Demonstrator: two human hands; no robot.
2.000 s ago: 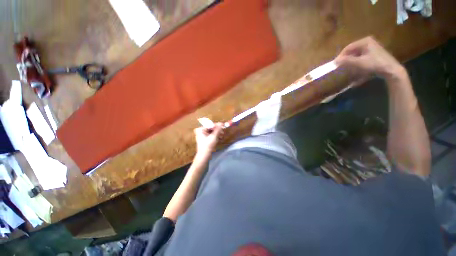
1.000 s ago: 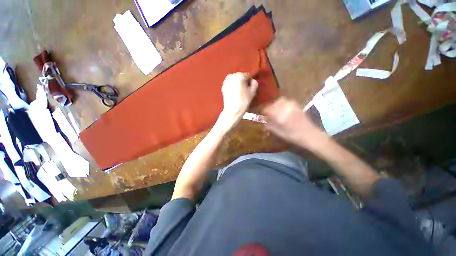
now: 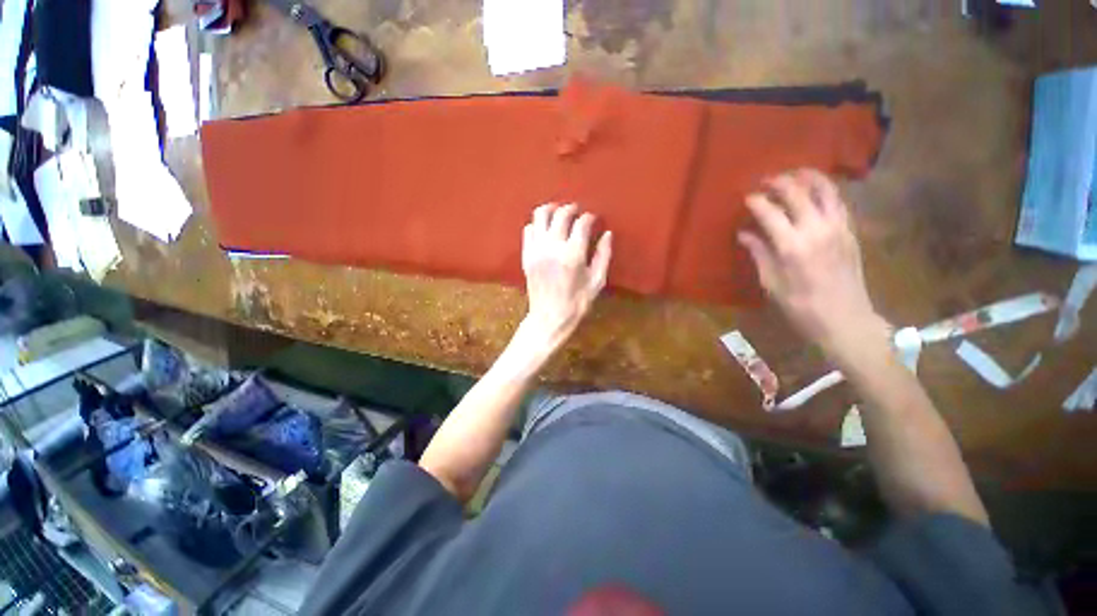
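Observation:
The long rust-orange fabric stack point(image 3: 397, 181) lies across the table, with a dark layer showing at its far edge. Its right part is folded over, and a small gathered orange piece point(image 3: 583, 111) lies near the far edge. My left hand point(image 3: 563, 265) rests on the near edge of the stack, fingers apart. My right hand point(image 3: 804, 247) is over the right part of the stack, fingers spread; contact is unclear. A white tie strip with red marks point(image 3: 980, 315) lies on the table, partly behind my right forearm. A paper corner shows beside that forearm.
Black shears point(image 3: 345, 58) lie beyond the stack. A white paper piece point(image 3: 525, 34) is at the far side. White papers and dark pieces are at the left. A light blue box point(image 3: 1063, 163) is at the right. Plastic-wrapped bundles point(image 3: 271, 415) stand on a rack below left.
The right end of the stack is now folded over, and the gathered piece shows on top. My hands have moved apart and opened. The view has turned, and the rack below left shows more.

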